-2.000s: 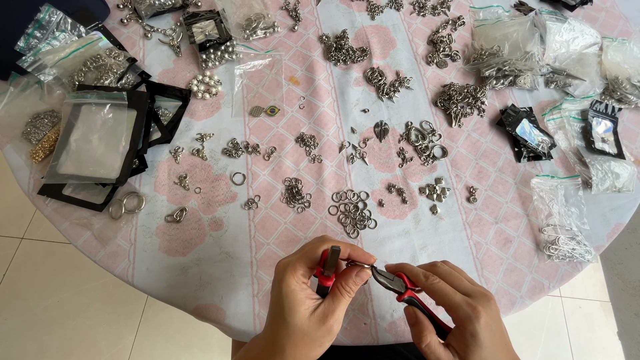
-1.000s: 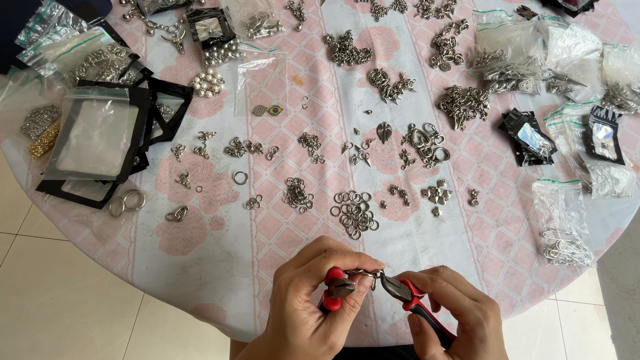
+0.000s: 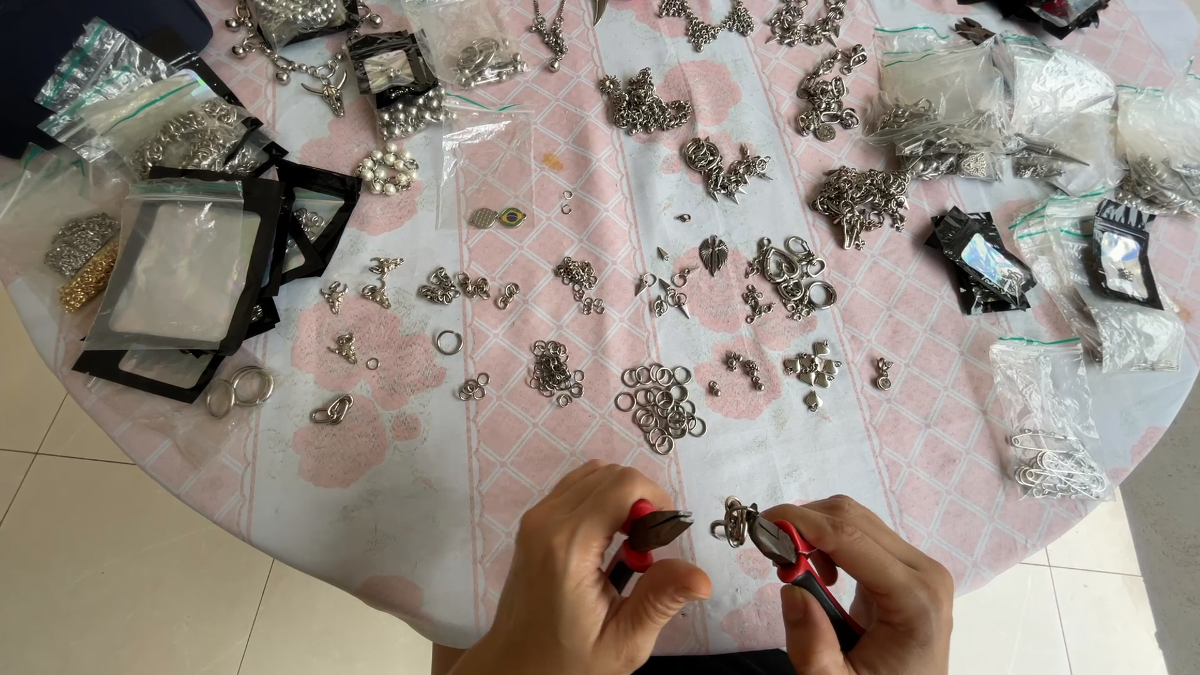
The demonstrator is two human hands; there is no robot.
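At the table's near edge, my left hand holds red-and-black pliers in its curled fingers, their metal tip pointing right. The thumb stands apart from the tip. My right hand grips a second pair of red-and-black pliers. At the jaws of this pair hangs a small cluster of silver metal rings or links, off my left fingers. Just beyond my hands lies a pile of silver jump rings, with a pile of smaller rings to its left.
Zip bags with black borders lie at the left, near two large metal rings. A bag of safety pins and other clear bags are at the right. Charms, a heart-shaped wing pendant and chain heaps spread across the cloth.
My left fingers have let go of the small metal piece, which now hangs from the right pliers. The left thumb has moved away from it, and the left pliers' tip now points right.
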